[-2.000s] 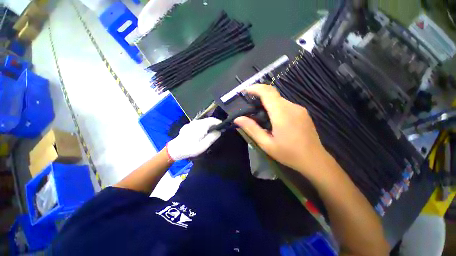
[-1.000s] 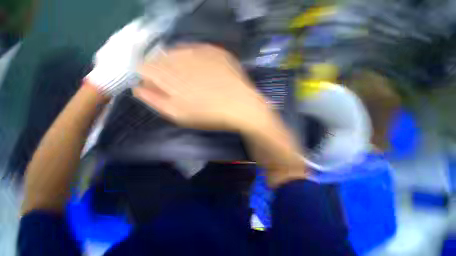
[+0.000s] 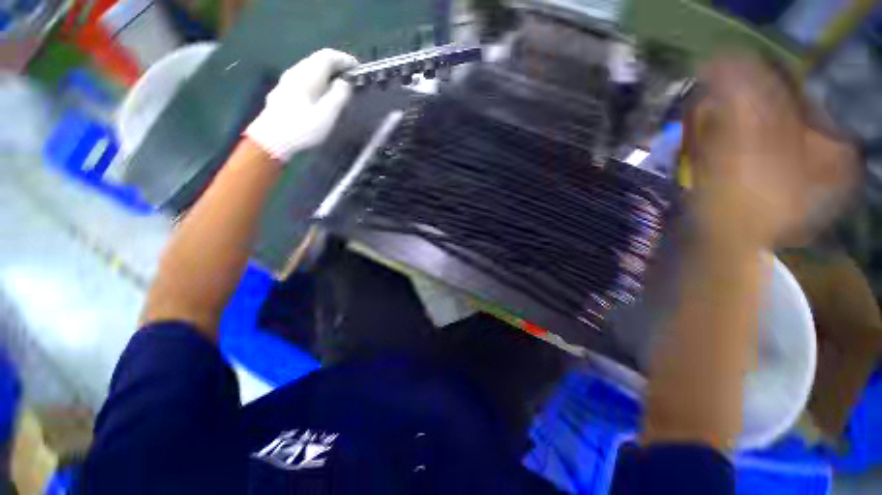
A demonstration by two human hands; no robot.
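Note:
My left hand (image 3: 302,104), in a white knit glove with a red cuff, grips the near end of a narrow silver loading bar (image 3: 416,66) at the upper centre. The bar has dark notches or pieces along its side. My right hand (image 3: 749,145), bare, is raised at the right and strongly blurred; whether it holds something cannot be told. Black cables (image 3: 503,193) lie in a dense row on the dark plate, with pale and coloured tips at their right ends. A second silver strip (image 3: 360,164) lies at their left ends.
The metal press (image 3: 571,72) stands behind the cables. A green bench top (image 3: 261,48) is at the upper left. A white round tub (image 3: 785,358) is at the right. Blue crates (image 3: 585,425) stand below. A white round object (image 3: 160,92) is at the far left.
My left hand has moved up and holds the bar; the black piece seen in my hands earlier is not visible. My right hand has moved far right, apart from the left. The camera view has turned.

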